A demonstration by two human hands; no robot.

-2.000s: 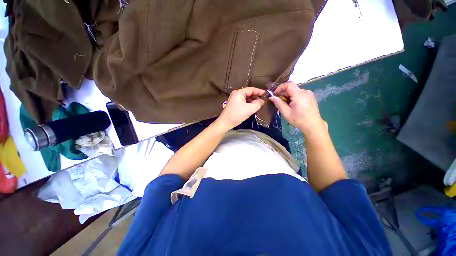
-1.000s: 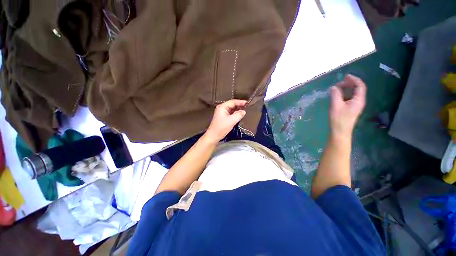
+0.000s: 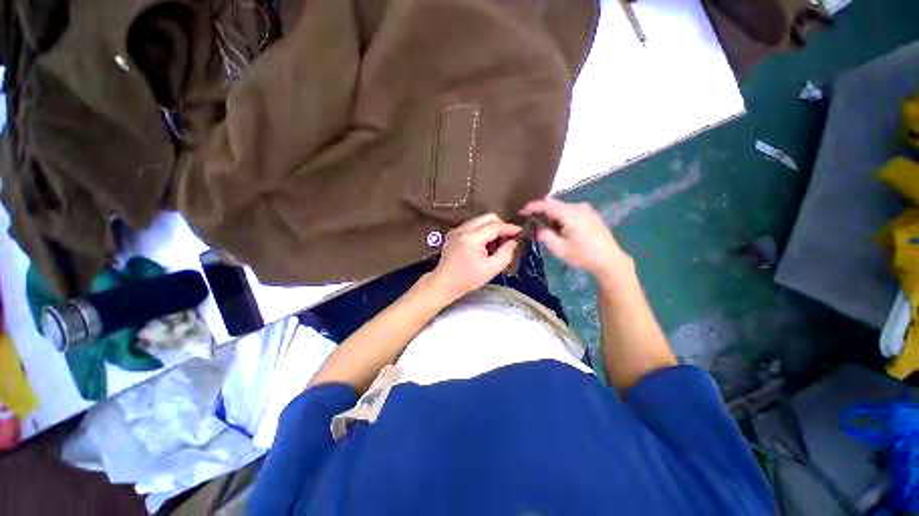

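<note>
A brown coat (image 3: 333, 191) lies over the white tabletop and hangs over its near edge towards my lap. A pocket outline (image 3: 454, 156) with pale dashes shows on it. A small round pale button (image 3: 434, 239) lies beside my left hand. My left hand (image 3: 479, 256) pinches the coat's edge. My right hand (image 3: 576, 238) is close beside it, with thumb and fingers on the same edge. Whether a tool or thread is in the right hand cannot be told.
A black flask (image 3: 126, 310) lies on green cloth (image 3: 76, 370) at left, near a smartphone (image 3: 232, 295). Crumpled plastic (image 3: 151, 418) is below. A thin strip (image 3: 635, 22) lies on the white table (image 3: 645, 111). Green floor (image 3: 695, 242) is at right.
My right hand was out to the right, off the coat, one second ago and has come back to the edge beside my left hand. The button now shows.
</note>
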